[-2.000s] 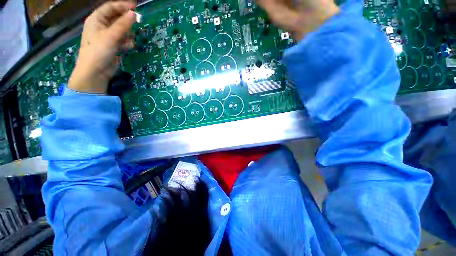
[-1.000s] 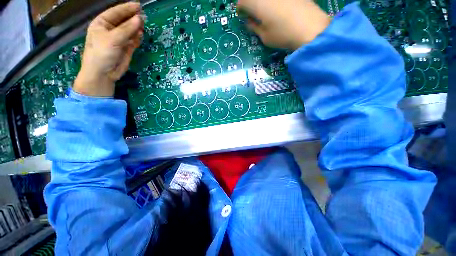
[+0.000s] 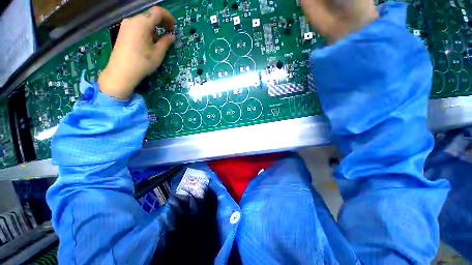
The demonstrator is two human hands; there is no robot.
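A large green circuit board (image 3: 207, 72) with rows of printed white circles lies in front of me. Several small white parts (image 3: 236, 21) stand on its upper part. My left hand (image 3: 138, 49) is over the board's upper left, thumb and index finger curled and a little apart, with no part visible between them. My right hand (image 3: 341, 15) is over the upper right of the board, blurred and cut off by the top edge; its fingertips are hidden, so I cannot tell whether it holds anything.
A silver conveyor rail (image 3: 233, 141) runs along my side of the boards. Another green board (image 3: 72, 88) lies at the left, with a black bar (image 3: 20, 127) beyond. A cardboard box (image 3: 64, 13) is at the upper left. A blue sleeve of another person (image 3: 455, 181) shows at the right.
My left hand has moved right and its thumb and finger have parted. My right hand has moved right and up, uncovering another white part on the board.
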